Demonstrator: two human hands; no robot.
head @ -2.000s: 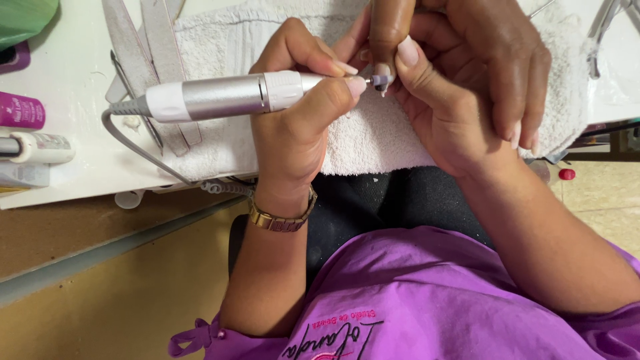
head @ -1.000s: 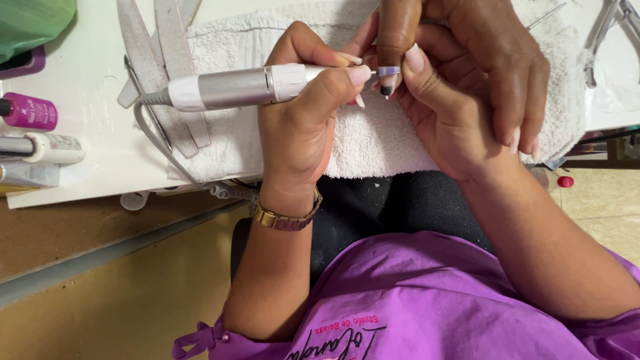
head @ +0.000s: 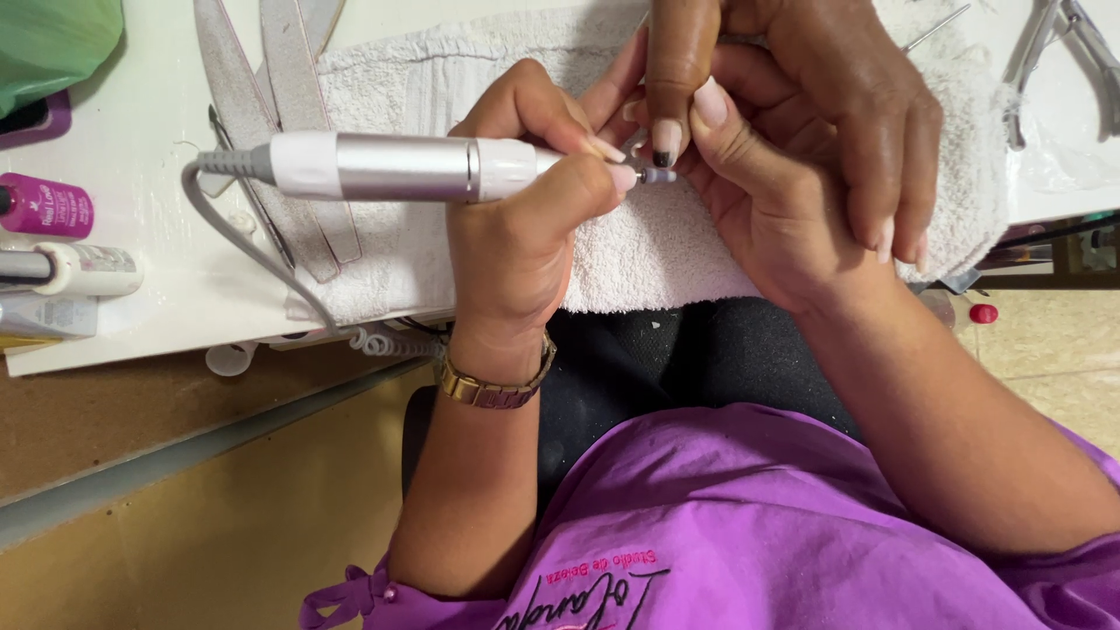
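Observation:
My left hand (head: 534,192) grips a corded electric nail drill (head: 402,166) with a silver and white handpiece. Its small grey-purple bit (head: 658,176) lies just below the tip of another person's finger (head: 678,70); whether they touch is hard to tell. The nail (head: 667,140) on that finger is pale with a dark tip. My right hand (head: 779,192) holds that finger between its thumb and fingers, palm up. The other person's hand (head: 857,96) rests over my right palm, its other fingers reaching my wrist. Both hands are above a white towel (head: 647,254).
Several nail files (head: 302,131) and a thin metal tool (head: 254,192) lie left of the towel. Beyond them are a magenta polish bottle (head: 48,206), a white bottle (head: 92,269) and a green bag (head: 57,48). Metal nippers (head: 1063,61) lie at right. The drill's cord (head: 236,254) hangs over the table edge.
The drill's bit was against the other person's fingernail and is now slightly below it, showing the dark nail tip more fully. My right hand keeps its hold on the finger.

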